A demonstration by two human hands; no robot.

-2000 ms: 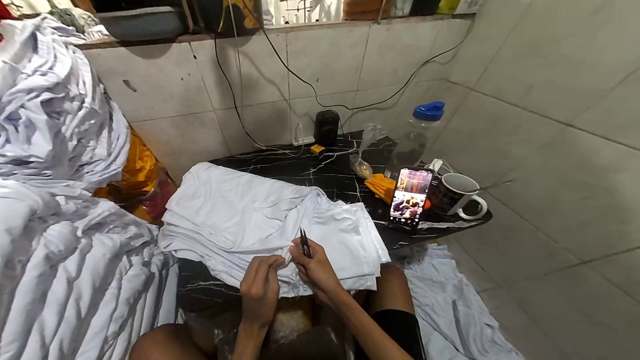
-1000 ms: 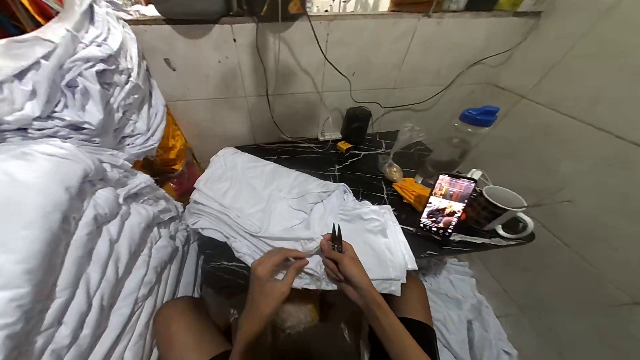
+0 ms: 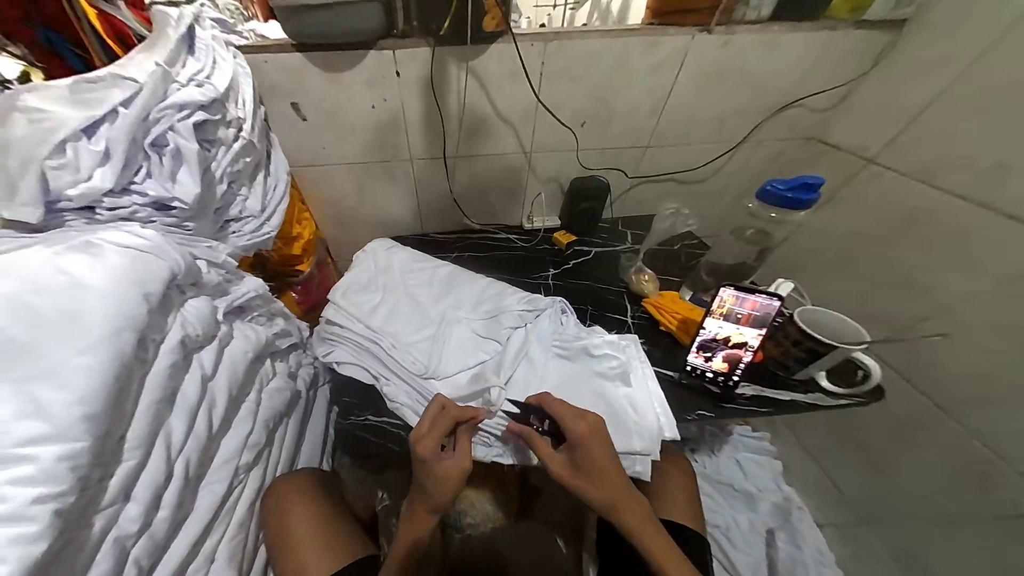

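Observation:
Several white cloth garments point(image 3: 448, 320) lie in a folded stack on the black marble-patterned table point(image 3: 552, 272). My right hand point(image 3: 580, 448) is closed around small black thread snips point(image 3: 534, 418), whose pointed blades face left toward a raised bit of the top garment. Just left of the blades, my left hand point(image 3: 444, 448) pinches something at the near edge of the stack with thumb and forefinger; it looks like the garment's edge or a thread, too small to tell.
Large piles of white cloth point(image 3: 104, 352) rise at left. On the table's right stand a lit phone point(image 3: 732, 336), a mug point(image 3: 832, 344) with a utensil, a blue-capped bottle point(image 3: 744, 240) and orange cloth point(image 3: 676, 314). A black device point(image 3: 585, 204) and power strip point(image 3: 541, 222) sit by the wall.
The snips, upright one second ago, now point left toward the cloth by my left fingers. My two hands stay close together at the stack's near edge.

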